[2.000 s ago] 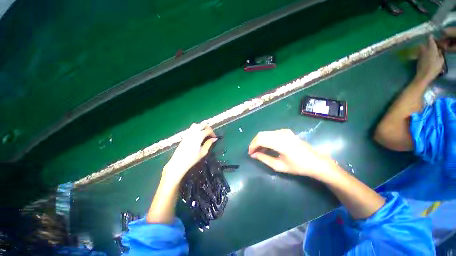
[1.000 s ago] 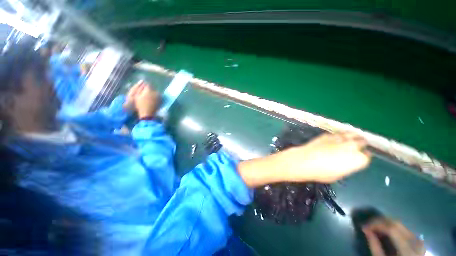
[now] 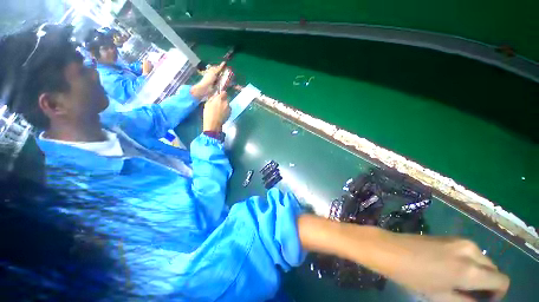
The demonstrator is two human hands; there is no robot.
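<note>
A loose pile of glossy black plastic parts (image 3: pixel 372 203) lies on the dark green bench, partly under my left forearm. My left hand (image 3: pixel 455 268) is at the lower right, beyond the pile, with its fingers bent down. Something dark shows at its fingertips near the picture's bottom edge; I cannot tell whether it is held. A small row of black parts (image 3: pixel 270 174) lies left of the pile, with one single part beside it. My right hand is out of the picture.
A neighbouring worker in a blue smock (image 3: pixel 142 177) sits at the left, hands on a small red-edged object (image 3: pixel 225 79). A pale blue strip (image 3: pixel 241 106) lies by them. A whitish edge strip (image 3: pixel 378 147) separates bench and green belt. Another worker sits farther back.
The view has swung left, bringing the neighbour into sight. My right hand has left the picture. My left hand now appears lower right, past the pile.
</note>
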